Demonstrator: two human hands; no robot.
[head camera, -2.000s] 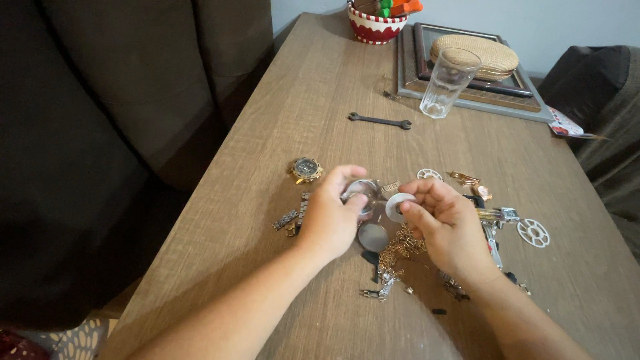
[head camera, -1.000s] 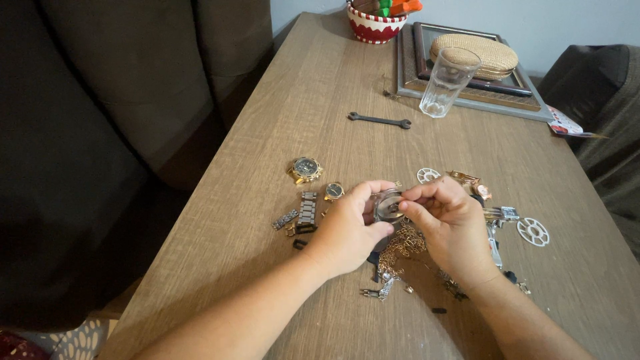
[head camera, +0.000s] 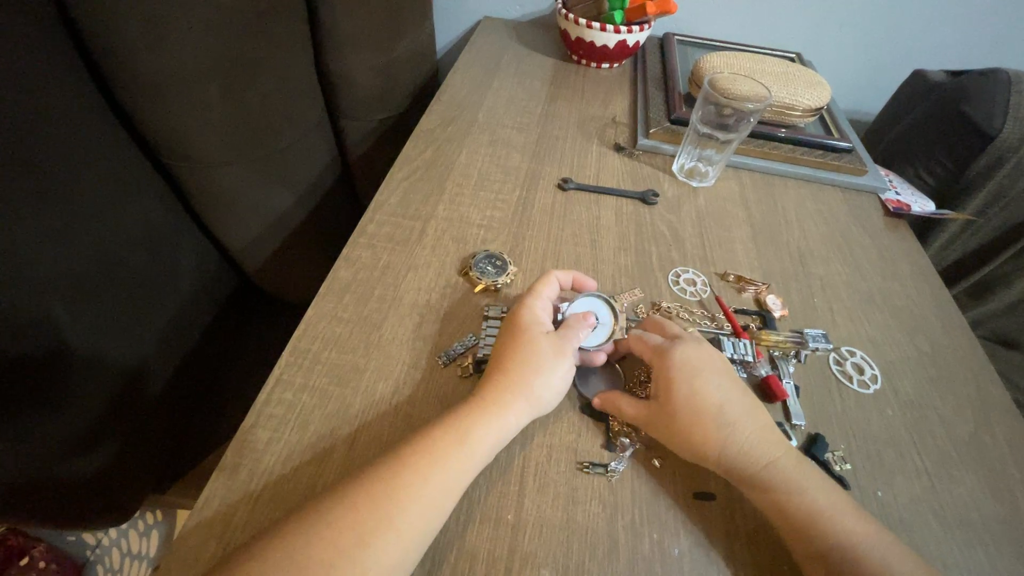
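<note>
My left hand grips a round watch case with a white disc in it, the thumb lying on the disc. Beside it, my right hand has its fingers near the case's right edge and its thumb at the rim of a round grey disc on the table. Whether the right fingers pinch anything cannot be seen. Gold-coloured chain lies partly under the right hand. Left of the left hand are a watch with a dark dial and metal bracelet links. A red-handled tool lies among watch parts to the right.
An open-ended wrench lies farther back on the wooden table. Behind it stand a clear glass, stacked picture frames with a woven case, and a red and white bowl. White spoked rings and a metal clasp lie at right.
The white disc, in my right hand two seconds ago, now sits in the case in my left hand. My right hand has opened somewhat and lowered towards the grey disc.
</note>
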